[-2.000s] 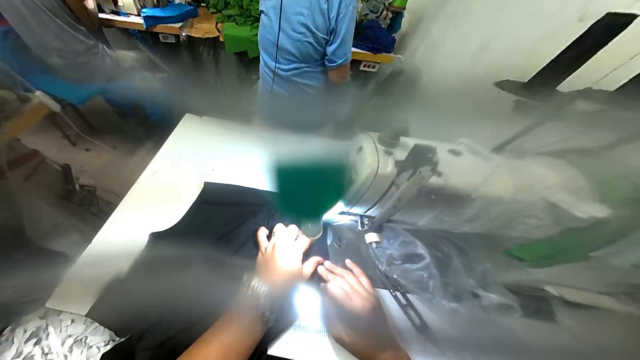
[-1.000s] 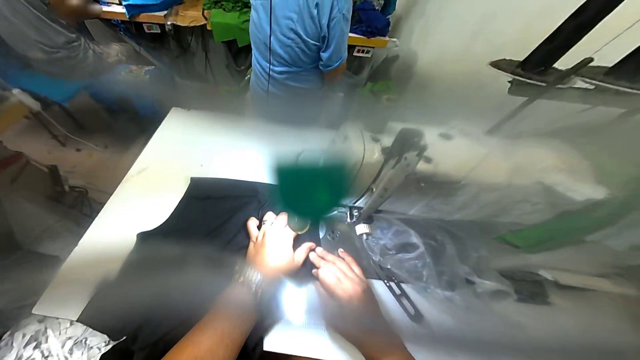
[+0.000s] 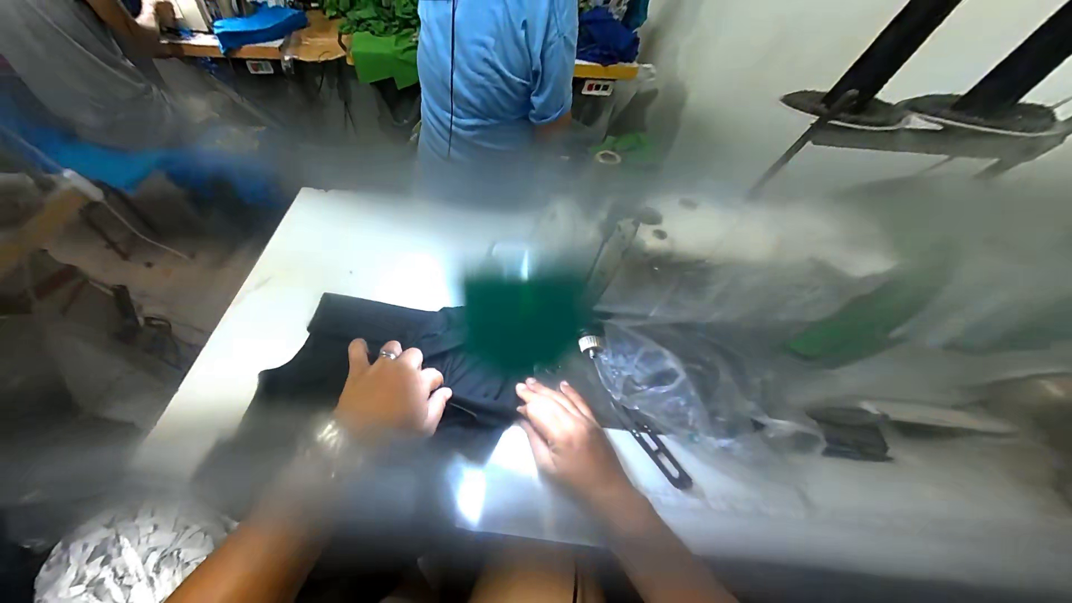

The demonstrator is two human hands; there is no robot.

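Observation:
Black cloth (image 3: 377, 322) lies spread over the white top of a sewing table (image 3: 276, 276). My left hand (image 3: 389, 389) rests on it, palm down with fingers spread, a ring on one finger. My right hand (image 3: 561, 427) lies flat at the cloth's right edge, fingers extended, near the sewing machine (image 3: 670, 243). A green blur covers the needle area, so the presser foot is hidden. Right of my right hand are a slotted black metal piece (image 3: 666, 461) and a clear plastic bag (image 3: 662, 377).
A person in a blue shirt (image 3: 494, 75) stands beyond the table. Another person in grey (image 3: 84, 67) is at the upper left, by a bench with blue cloth (image 3: 260, 27) and green cloth (image 3: 385, 59). Pale scraps (image 3: 126, 557) fill the lower left corner. Thread stands (image 3: 913, 109) are upper right.
My left hand has moved left, away from my right hand and the needle area. The black cloth is still under it.

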